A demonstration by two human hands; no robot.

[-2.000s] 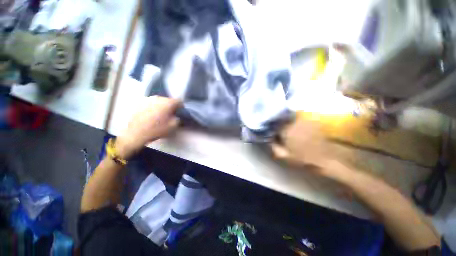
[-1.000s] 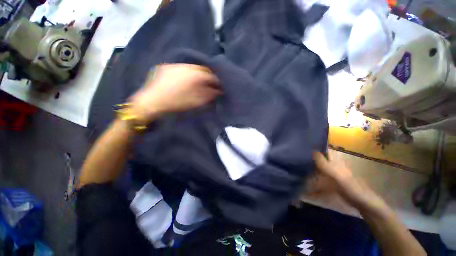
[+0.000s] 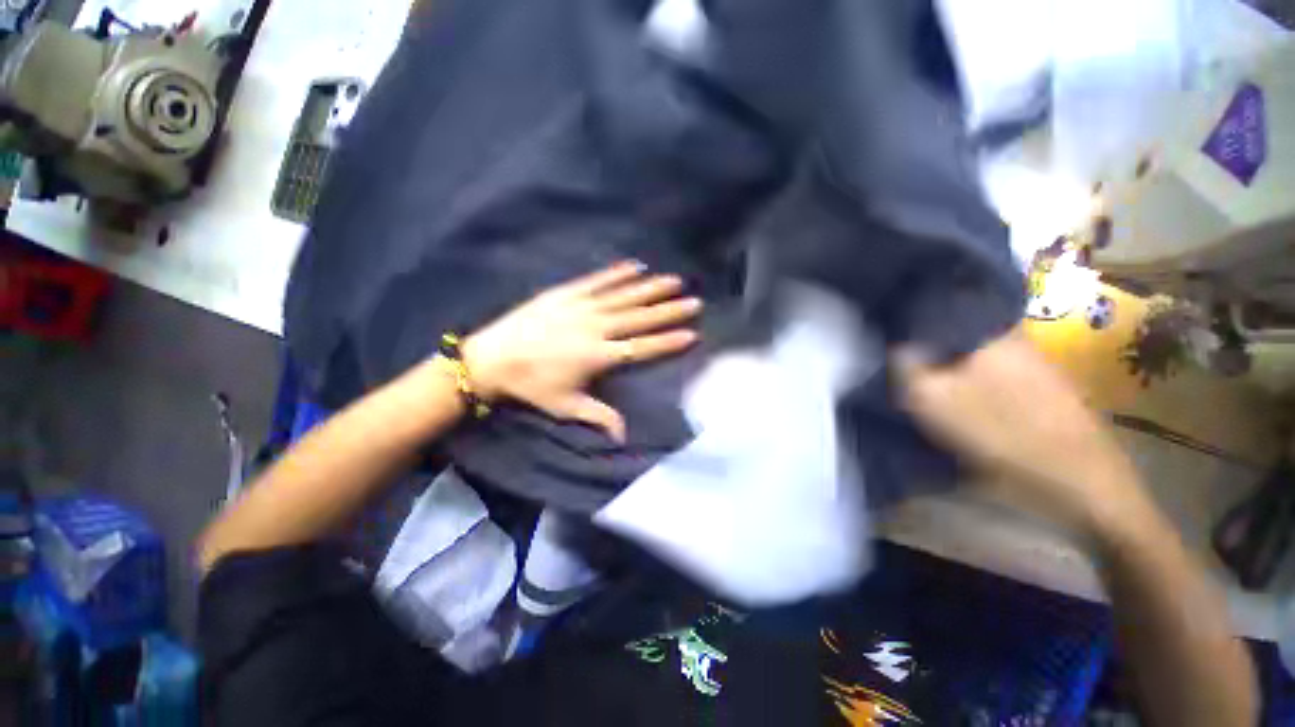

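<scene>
A large dark grey garment panel (image 3: 497, 156) is spread over the table in front of me. A white cloth part (image 3: 767, 497), blurred, lies over its lower right and hangs at the table's front edge. My left hand (image 3: 589, 341) lies flat on the grey cloth, fingers spread. My right hand (image 3: 994, 412), blurred, is at the right edge of the grey cloth with its fingers closed on it; the fingertips are partly hidden. The cream sewing machine head (image 3: 1193, 185) with a purple label stands to the right.
A motor-like machine part (image 3: 156, 114) is at the upper left. Black-handled scissors (image 3: 1257, 533) lie at the right edge. White and grey cut pieces (image 3: 447, 554) hang at my lap. A red container (image 3: 50, 291) and blue items (image 3: 93, 568) are on the floor at left.
The grey garment now covers the white and grey cloth seen earliest. My left hand has opened and flattened on it. The white part has swung out at the lower right.
</scene>
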